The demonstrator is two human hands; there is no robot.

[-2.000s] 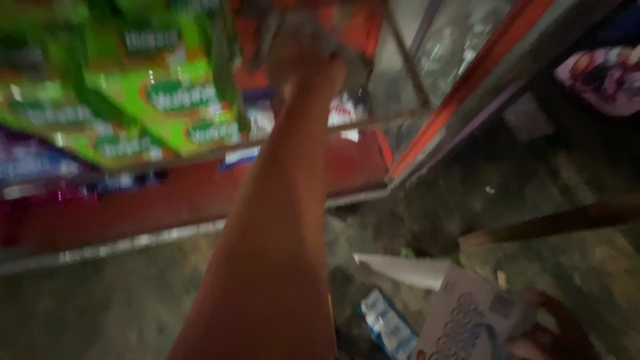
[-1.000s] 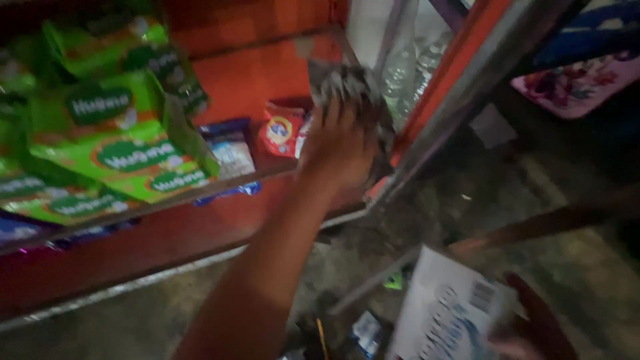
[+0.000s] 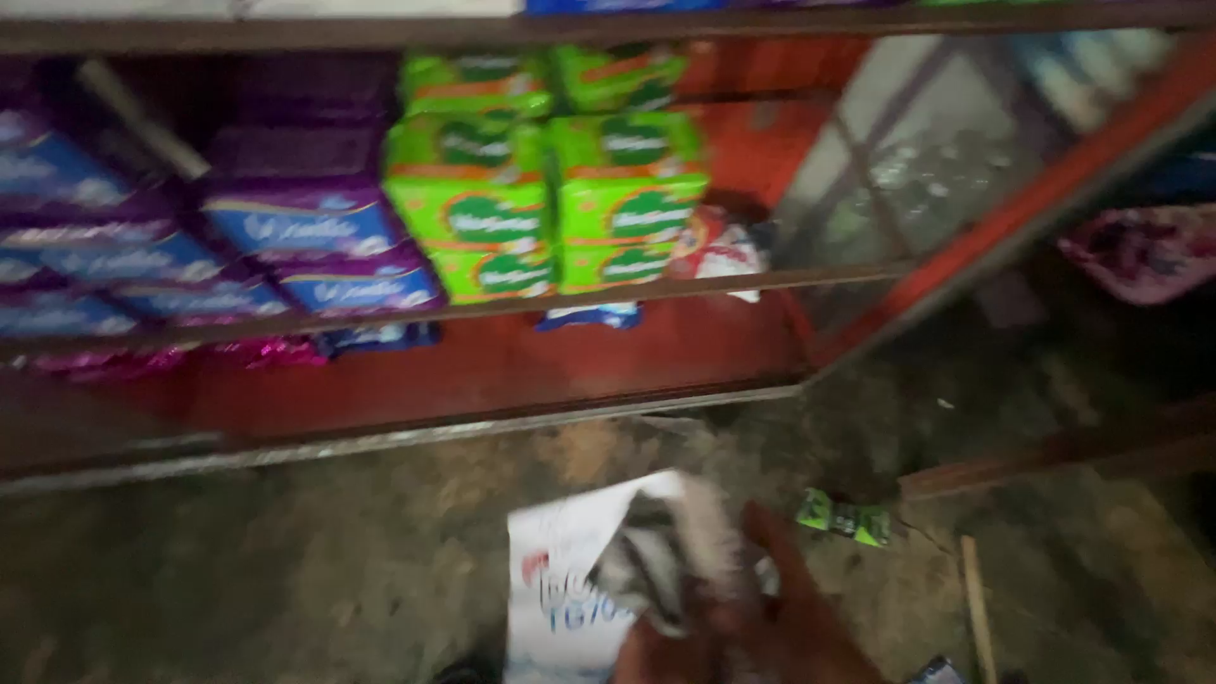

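Observation:
At the bottom centre, a white printed box (image 3: 560, 570) is tilted over the floor, with a crumpled grey cloth (image 3: 646, 560) against its face. My left hand (image 3: 665, 651) is blurred and grips the cloth at its lower end. Beside the box's right side is my right hand (image 3: 803, 617), holding it; some of its fingers are hidden. Beyond both hands, green packs (image 3: 627, 199) stand stacked on the red cabinet's shelf (image 3: 494, 313), next to purple and blue packs (image 3: 323, 228). A red and white pouch (image 3: 727, 252) lies to their right.
The cabinet's lower edge (image 3: 532, 418) runs above the stained floor (image 3: 285, 570). On the floor lie a green wrapper (image 3: 844, 518) and a thin stick (image 3: 977, 603). A wooden bar (image 3: 1045, 461) and a pink patterned item (image 3: 1145, 252) are at the right.
My left hand has come back from the shelf with the grey cloth and is now at the white box. The view has shifted, showing more of the shelf's left part.

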